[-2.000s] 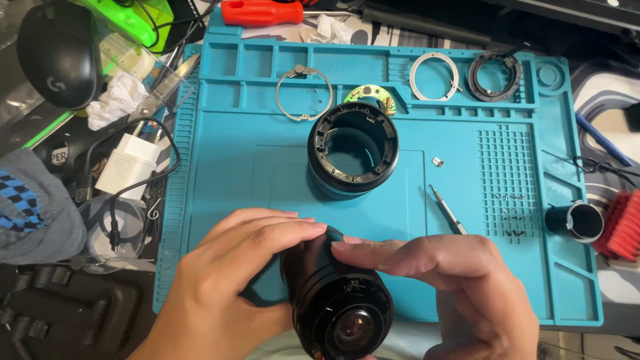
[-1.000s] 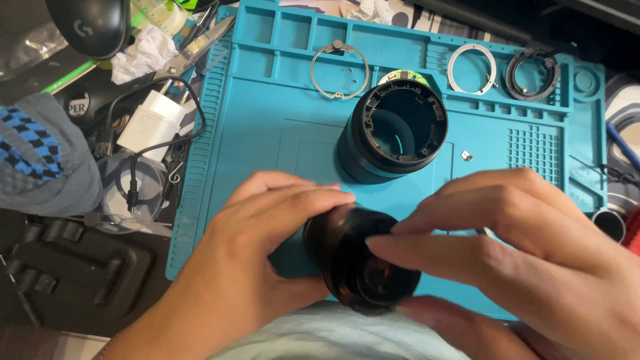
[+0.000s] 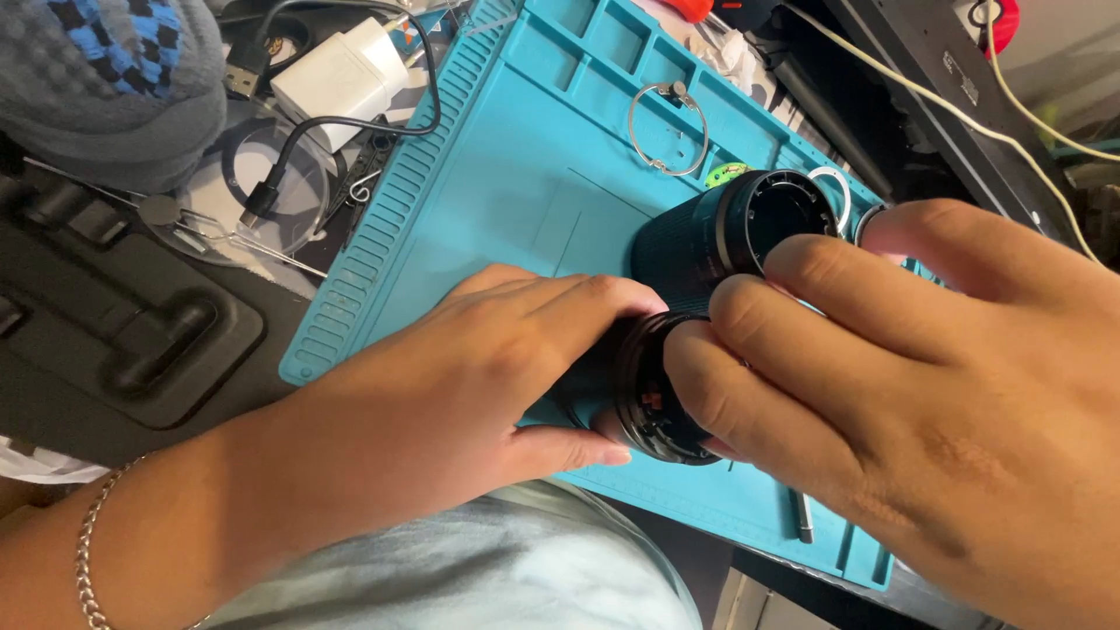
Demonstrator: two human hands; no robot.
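Observation:
A black camera lens assembly [image 3: 652, 394] lies tilted over the teal silicone work mat [image 3: 490, 201], close to my body. My left hand [image 3: 499, 376] is wrapped around its barrel, thumb below and fingers on top. The fingers of my right hand [image 3: 840, 367] are at its right end and hide much of that end; whether they grip it or only touch it cannot be told. Just behind stands a black ribbed lens barrel [image 3: 687, 245] with an open top, partly covered by my right fingers.
A metal ring [image 3: 632, 131], a green circuit board [image 3: 726, 173] and a white ring [image 3: 842, 197] sit at the mat's back. A screwdriver [image 3: 801, 516] shows under my right hand. Left are a white charger [image 3: 337, 83], a black cable [image 3: 284, 157] and a grey cloth item [image 3: 114, 114].
The view has turned and come closer. The lens assembly has tipped, so its front glass no longer faces up. My right hand has moved from its side to its end.

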